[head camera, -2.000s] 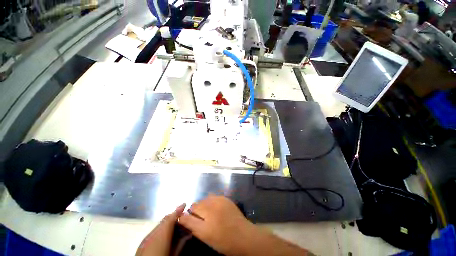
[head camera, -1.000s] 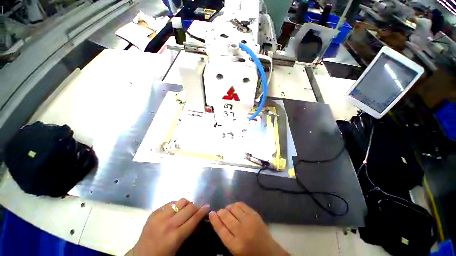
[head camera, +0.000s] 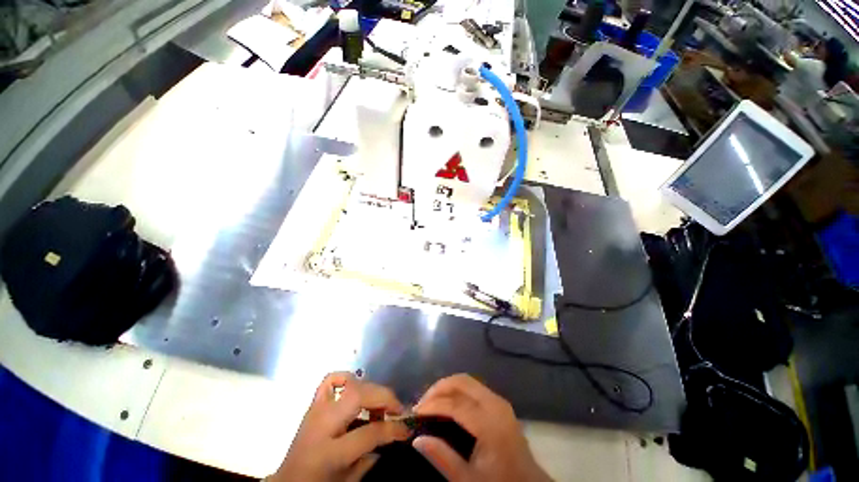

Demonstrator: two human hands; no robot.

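Note:
A dark fabric piece [head camera: 414,461] lies at the table's front edge, cut off by the lower edge of the picture. My left hand [head camera: 341,431] grips it from the left, with a small reddish and pale strip showing at the fingers. My right hand [head camera: 478,428] grips it from the right, thumb on the fabric and fingers curled over its upper edge. The fingertips of both hands are close together. What the strip is cannot be told.
The white sewing machine head [head camera: 456,141] with a blue hose [head camera: 520,151] stands over the yellow-edged template [head camera: 377,285]. A black cable [head camera: 575,362] loops on the metal plate [head camera: 603,273]. Black bundles lie left [head camera: 80,273] and right [head camera: 739,424]. A tablet [head camera: 739,168] stands upper right.
My hands met at the fabric, then lay side by side on its edge; now the fingers are curled and pinch it, with more of it raised between them. The view has shifted.

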